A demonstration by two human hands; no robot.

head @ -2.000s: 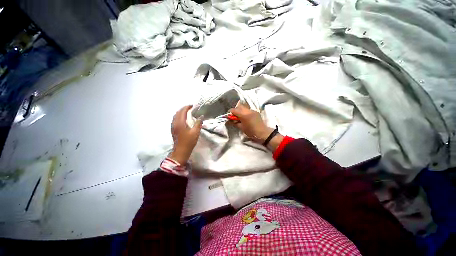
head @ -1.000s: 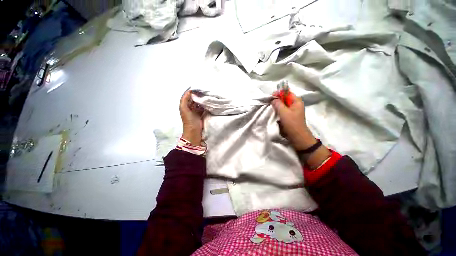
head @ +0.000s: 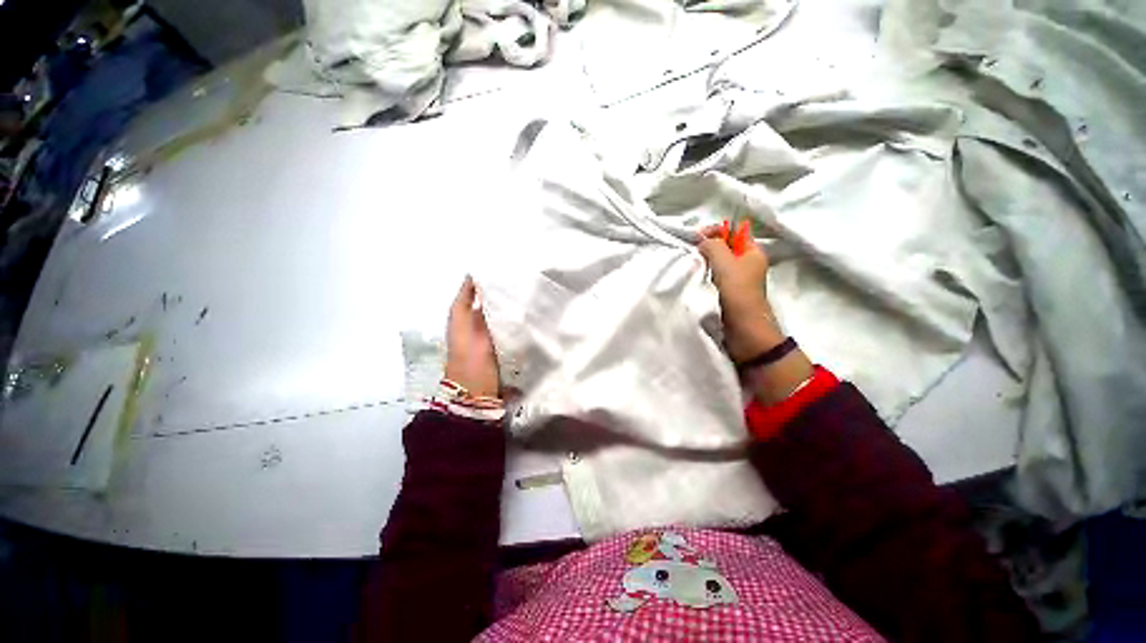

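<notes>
A pale garment (head: 628, 327) lies bunched on the white table in front of me, its lower end against my pink checked apron. My right hand (head: 739, 283) holds the orange-red thread snips (head: 738, 235) with the short metal points upward, and its fingertips also pinch a fold of the garment. My left hand (head: 473, 345) is upright at the garment's left edge. Its fingers are partly behind the cloth, so its hold is unclear. A seam runs from the upper middle down to my right fingertips.
A pale crumpled heap (head: 377, 57) lies at the far left of the white table (head: 251, 264). More pale garments (head: 1068, 251) with dark dots cover the right side. A taped sheet (head: 76, 421) is at the left. Blue cloth (head: 94, 138) is beyond the table's far left edge.
The opening held between my hands has turned into a spread, draped panel. My right hand moved right with the snips and the pinched fold. My left hand has lowered, its fingers straighter.
</notes>
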